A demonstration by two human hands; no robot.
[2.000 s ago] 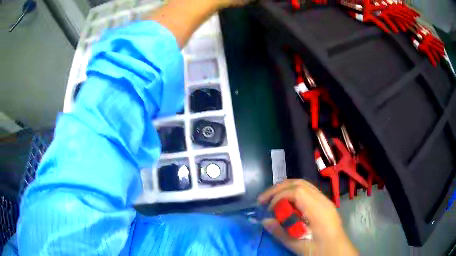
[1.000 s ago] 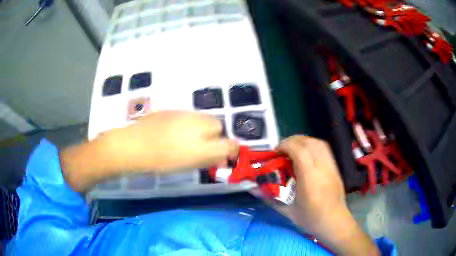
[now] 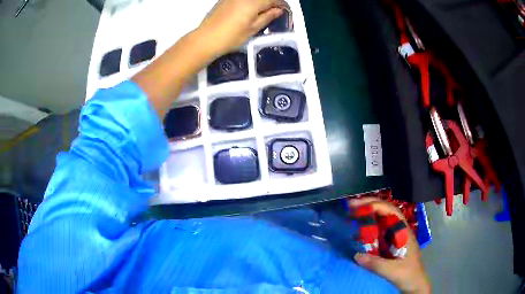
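Observation:
My left hand (image 3: 239,23) reaches over the white blister tray (image 3: 253,192), its fingertips gripping the edge of a rose-gold-rimmed smartwatch body (image 3: 279,24) at an upper right pocket. Nearer pockets hold several watches: some screen up, such as a black one (image 3: 236,165), and some back up, such as a watch back (image 3: 289,155) in the near right corner. My right hand (image 3: 397,247) is low at the right, beyond the bench edge, closed around red spring clamps (image 3: 368,227). Its exact grip is partly hidden.
At right, a black foam tray (image 3: 489,69) stands tilted over another, with clamped items and red spring clamps (image 3: 455,163). A paper label (image 3: 373,150) lies on the green bench (image 3: 345,109). A blue plastic bin (image 3: 423,227) with red clamps shows below the bench edge.
My hands have parted. My left hand has moved up over the tray to a watch in an upper right pocket; my right hand has moved down and right with red clamps.

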